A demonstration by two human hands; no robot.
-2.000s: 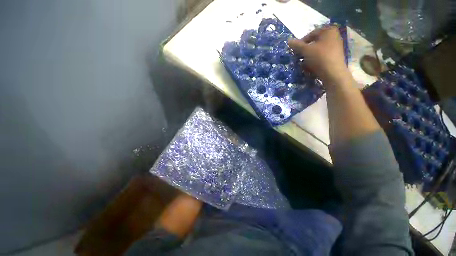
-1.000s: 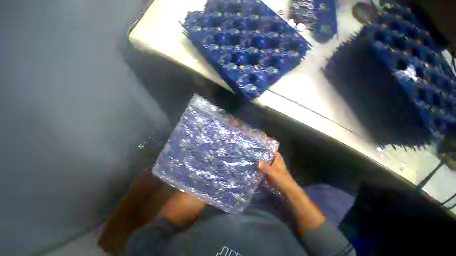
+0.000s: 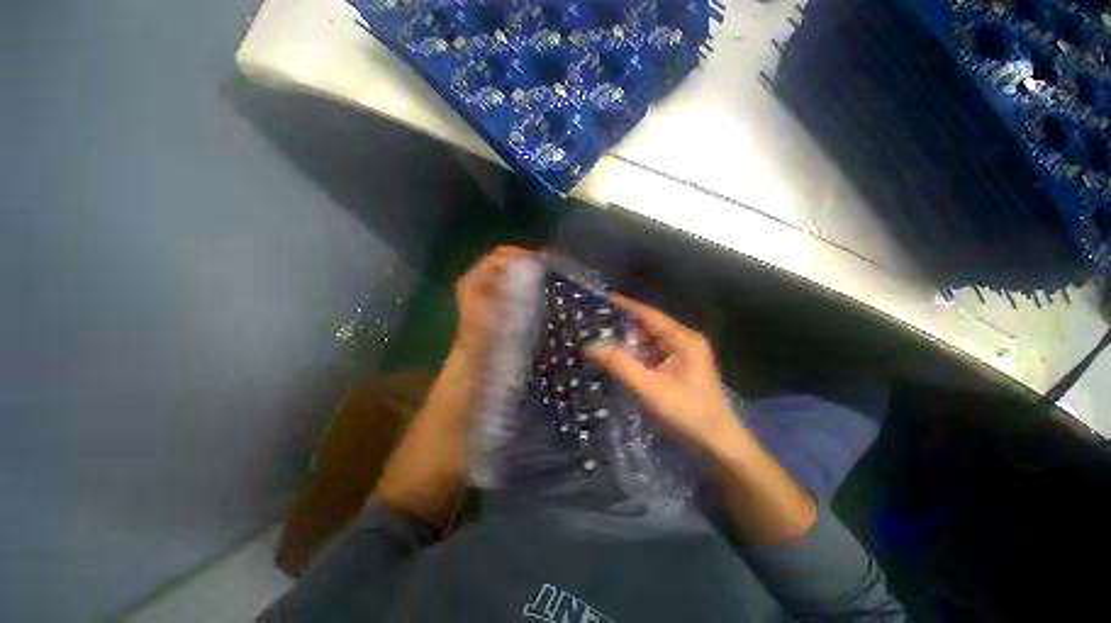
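Note:
A wrapped bundle of panels (image 3: 506,377), silvery and blurred, is held on edge over the lap. Beside it a dark panel face with rows of shiny dots (image 3: 573,365) shows, with loose bubble wrap (image 3: 646,469) hanging at its right. My left hand (image 3: 487,292) grips the bundle at its top left. My right hand (image 3: 670,371) pinches the wrap at the right of the dotted face. Blur hides where the wrap ends and the panel begins.
A stack of blue PCB panels (image 3: 536,73) lies near the white bench's (image 3: 731,207) left end. A thicker stack (image 3: 926,146) stands at the right. A cable (image 3: 1078,365) crosses the bench edge. A brown carton (image 3: 353,450) is on the floor at the left.
My right hand has come from the bench stack to the lap. The bundle, lying broad and flat before, is now turned on edge, exposing the dotted face. My left hand has moved up its side.

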